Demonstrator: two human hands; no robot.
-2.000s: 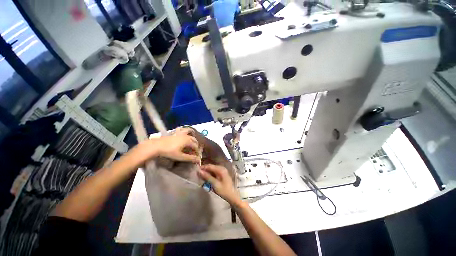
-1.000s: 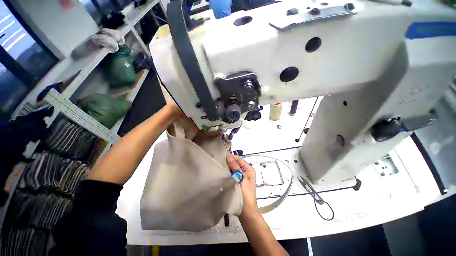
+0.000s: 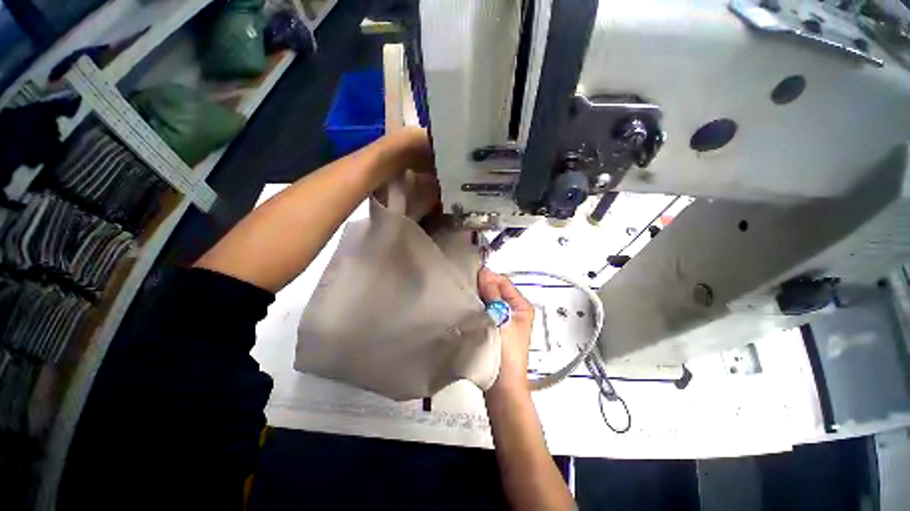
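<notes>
The beige bag (image 3: 399, 309) hangs at the post under the white sewing machine head (image 3: 479, 110), its rim at the needle area, which the head mostly hides. One handle (image 3: 395, 95) stands up behind; the other loops to the right over the table. My left hand (image 3: 417, 160) is at the far side of the bag's rim, its fingers hidden by the machine head and bag. My right hand (image 3: 509, 311) grips the bag's near right edge beside a blue round tag (image 3: 498, 311).
Thread snips (image 3: 607, 391) lie right of the handle loop on the white table (image 3: 698, 414). The machine's thick pillar (image 3: 718, 269) stands at right. A blue bin (image 3: 356, 110) is behind. Shelves with stacked dark pieces (image 3: 50, 259) and green bundles (image 3: 190, 125) are at left.
The view has moved closer to the machine head. Since two seconds ago the bag has turned and moved to the needle area; the left hand went behind the head, and the right hand took the bag's edge.
</notes>
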